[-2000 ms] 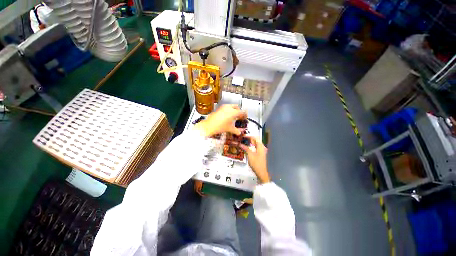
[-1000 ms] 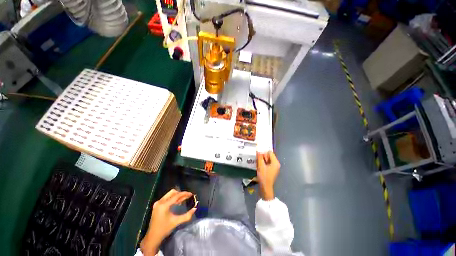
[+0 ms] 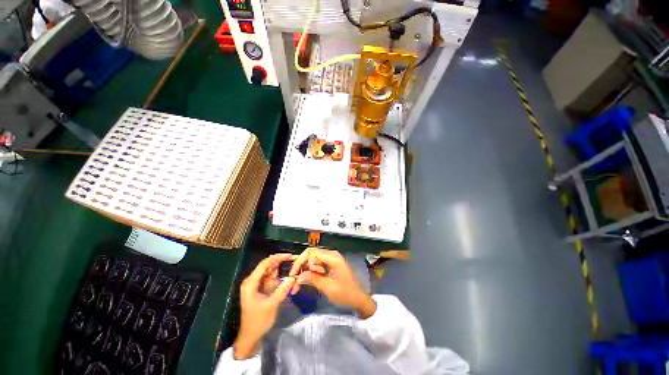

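Note:
My left hand (image 3: 262, 294) holds a small dark square housing (image 3: 285, 269) in its fingertips, above my lap in front of the bench. My right hand (image 3: 328, 278) meets it there, its fingertips pinched at the housing's edge; whether a tiny piece is between them is too small to tell. On the white press base (image 3: 301, 199) sit orange-copper fixtures: one at the left (image 3: 328, 150), one at the right (image 3: 365, 152) with a dark part in it, and one just in front of that (image 3: 364, 176). The gold press head (image 3: 374, 102) is above the right rear fixture.
A thick stack of carrier sheets (image 3: 163, 172) lies left of the press. A black blister tray (image 3: 132, 315) is at the lower left, with a pale label card (image 3: 157, 245) between. A control box (image 3: 251, 45) and yellow tube (image 3: 302, 55) are at the back.
My right hand has moved left from the press base's front edge to meet my left hand at the housing. The gold press head has shifted right, from behind the left fixture to the right ones.

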